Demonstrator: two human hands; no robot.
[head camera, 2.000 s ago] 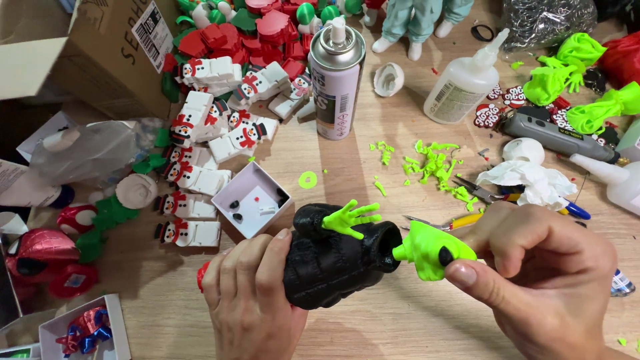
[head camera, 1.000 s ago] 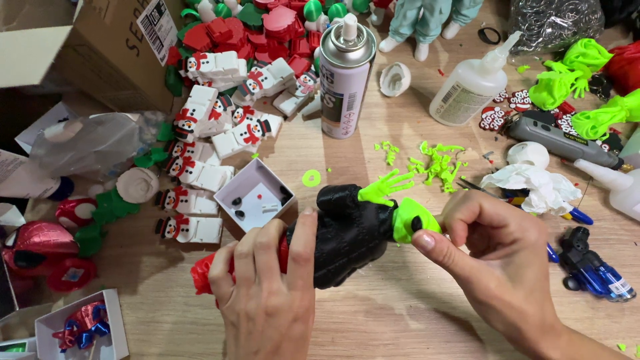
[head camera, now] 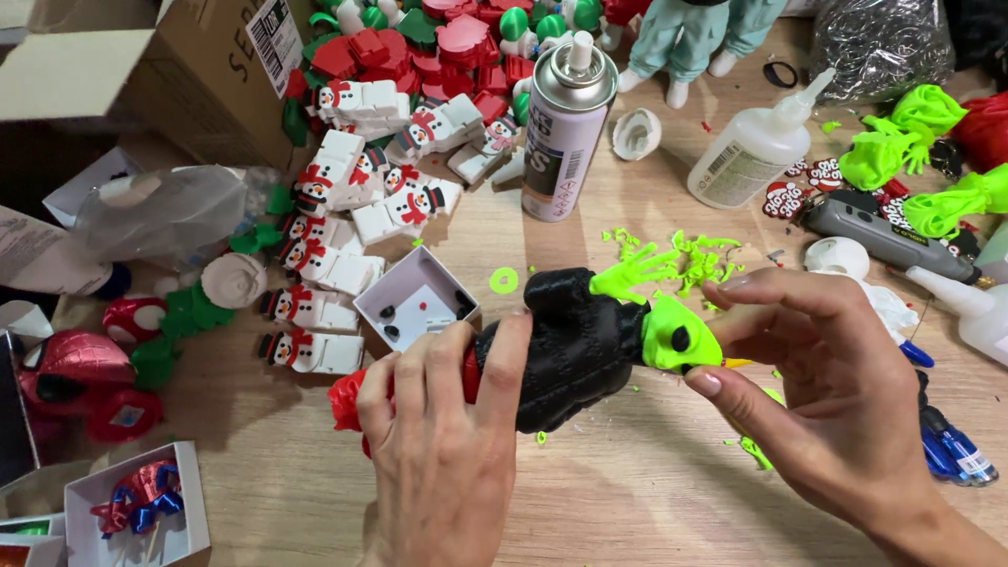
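Note:
A plastic figure lies across the middle, with a black puffer-jacket body (head camera: 567, 354), red legs (head camera: 346, 400) and a bright green open hand (head camera: 634, 274). My left hand (head camera: 449, 441) is wrapped around its legs and lower jacket. The green alien head (head camera: 679, 335), with black eyes, sits at the jacket's collar. My right hand (head camera: 819, 378) touches the head with thumb and fingertips; whether it grips the head firmly is hard to see. Beyond the figure are green plastic scraps (head camera: 697, 256) and a small white box (head camera: 417, 295) with black pieces inside.
A spray can (head camera: 568, 126) and a glue bottle (head camera: 752, 146) stand behind. Snowman figures (head camera: 315, 350) are piled at left. A grey rotary tool (head camera: 882, 236), more green parts (head camera: 874, 157) and blue-handled pliers (head camera: 957, 453) lie at right. An open white box (head camera: 193, 488) is at lower left.
Two seconds ago the green head was apart from the open collar in my right hand; now it is seated there. The figure has turned so that its red legs show more.

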